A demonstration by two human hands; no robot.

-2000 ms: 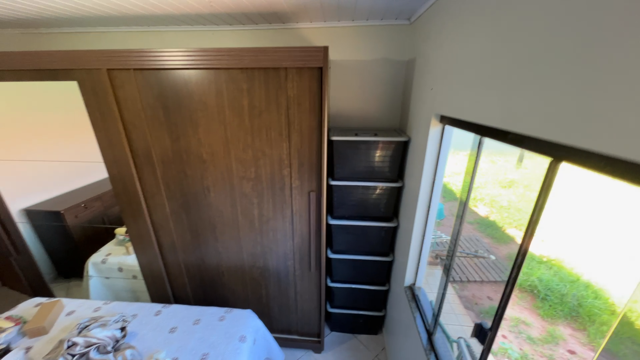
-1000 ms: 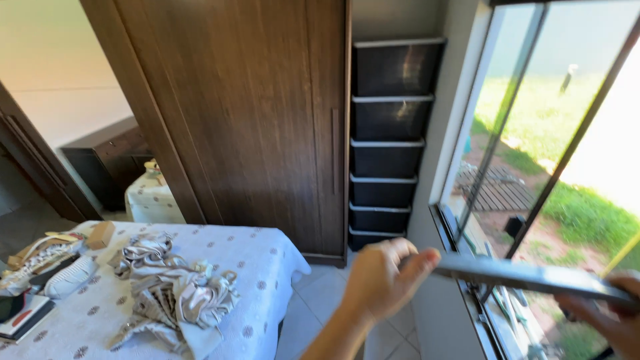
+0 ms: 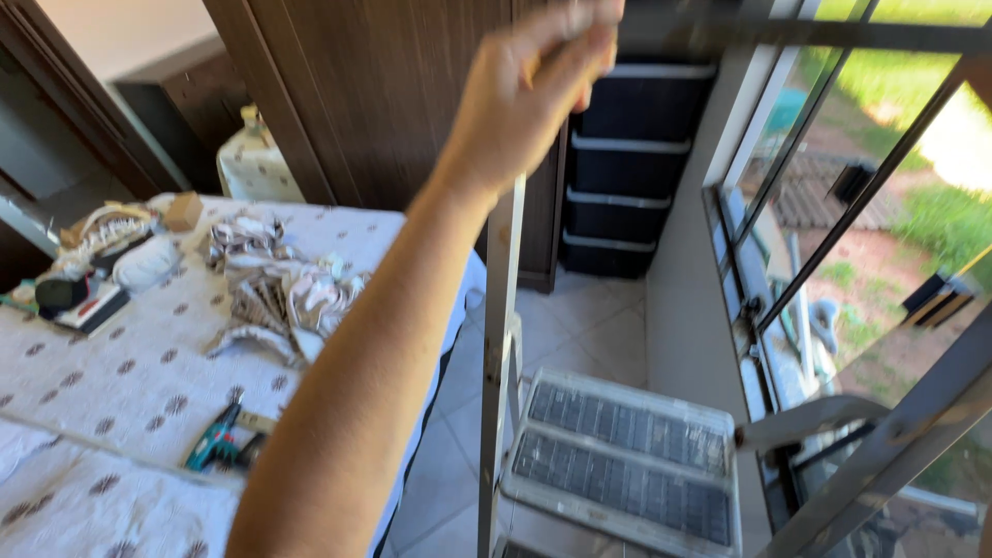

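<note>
My left hand (image 3: pixel 542 85) is raised at the top centre, its fingers curled at the left end of the top rail of a metal stepladder (image 3: pixel 502 372); blur hides the exact contact. Below it, the ladder's step (image 3: pixel 620 457) with dark ribbed treads shows at the lower right. Only a blurred sliver of what may be my right hand (image 3: pixel 980 85) shows at the right edge, by the rail's other end. What it does cannot be told.
On the left, a bed (image 3: pixel 124 395) holds crumpled cloth (image 3: pixel 287 287), a teal cordless drill (image 3: pixel 217 438) and assorted items. A brown wardrobe (image 3: pixel 387 101) and stacked black bins (image 3: pixel 628 178) stand behind. The window (image 3: pixel 806 178) lies close on the right.
The view has tipped down. Both hands show on the bar one second ago; neither shows two seconds ago. The ladder's step and side rails have come into view.
</note>
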